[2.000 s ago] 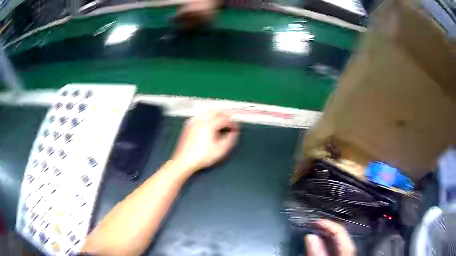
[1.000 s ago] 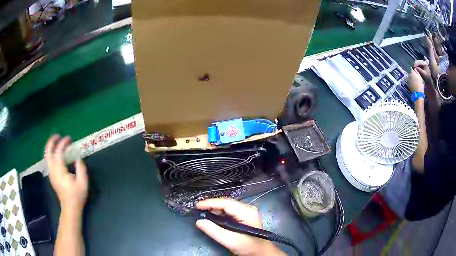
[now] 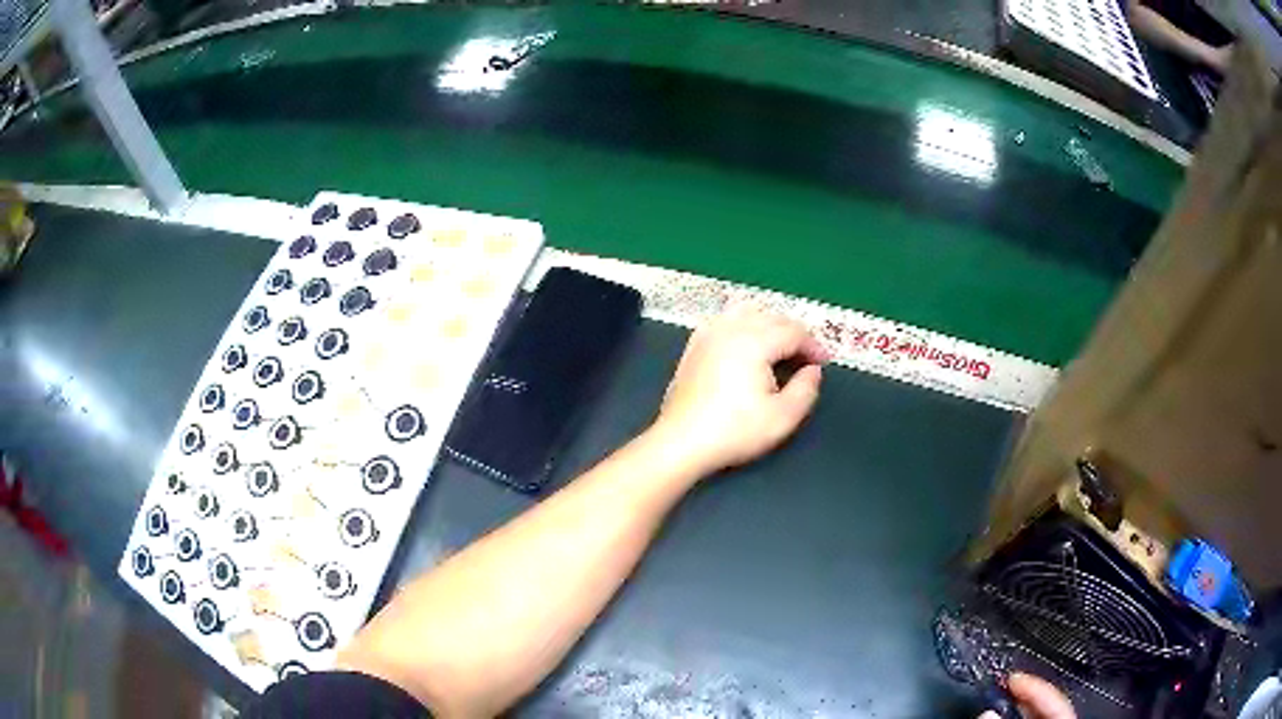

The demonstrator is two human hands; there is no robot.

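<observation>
My left hand [image 3: 745, 386] rests at the white strip beside the belt, its fingers curled down and thumb bent in. Whether it holds anything is hidden. My right hand [image 3: 1042, 695] is mostly cut off by the bottom edge at right; its fingers are at the dark soldering iron [image 3: 997, 690], of which only a bit shows, in front of the fume extractor [image 3: 1083, 611]. A white foam tray [image 3: 471, 302] with rows of small round black-ringed parts [image 3: 331, 341] lies left of my left forearm. Some pockets, mainly on its right side, show pale yellow.
A black smartphone [image 3: 555, 372] lies between tray and left hand. The green belt [image 3: 675, 211] runs behind, with a small dark wired part [image 3: 503, 63] on it. A cardboard shield [image 3: 1195, 379] and a blue item [image 3: 1211, 577] stand at right. Another person's arm [image 3: 1178, 35] shows top right.
The view has swung back left from the extractor to the tray. My left hand, spread open one second ago, is now curled at the white strip. My right hand now shows only at the bottom edge.
</observation>
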